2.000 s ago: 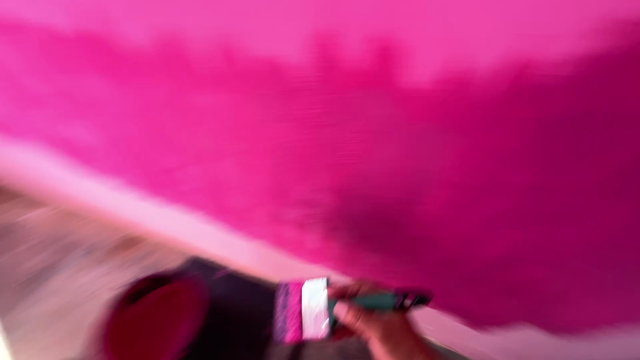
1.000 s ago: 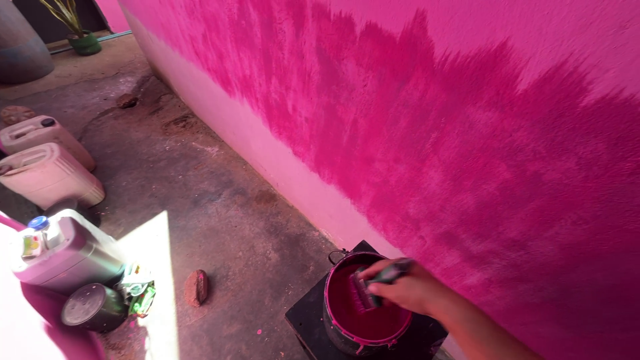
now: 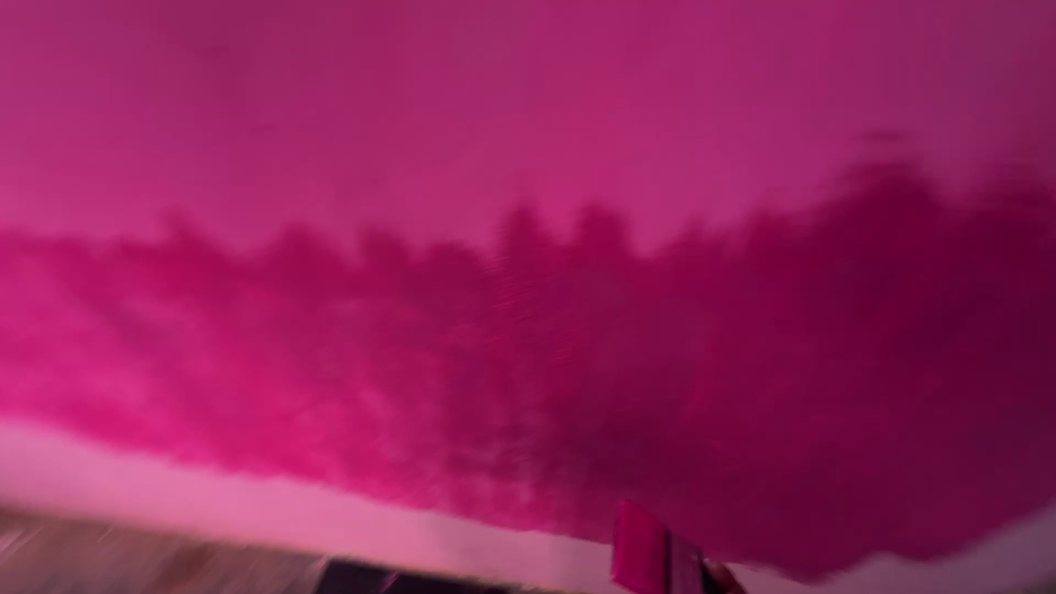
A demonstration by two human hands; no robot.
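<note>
At the bottom edge, right of centre, my right hand [image 3: 724, 577] is shut on a paintbrush [image 3: 643, 546]; only a bit of a finger shows. The brush's bristles are coated in deep pink paint and point left, in front of the wall's lower part. The wall [image 3: 528, 124] is lighter pink above, with a darker pink painted band [image 3: 462, 355] that has a jagged upper edge. Beneath that band runs a pale pink strip [image 3: 272, 503]. My left hand is out of view.
A dark flat object [image 3: 363, 577] lies at the bottom edge, left of the brush, mostly cut off. Brown ground [image 3: 124, 553] shows at the lower left, along the foot of the wall. The view is blurred.
A second ago my right hand held the brush in the paint pot; now the brush is out, near the wall. The view has swung up to the wall, and the pot has left it.
</note>
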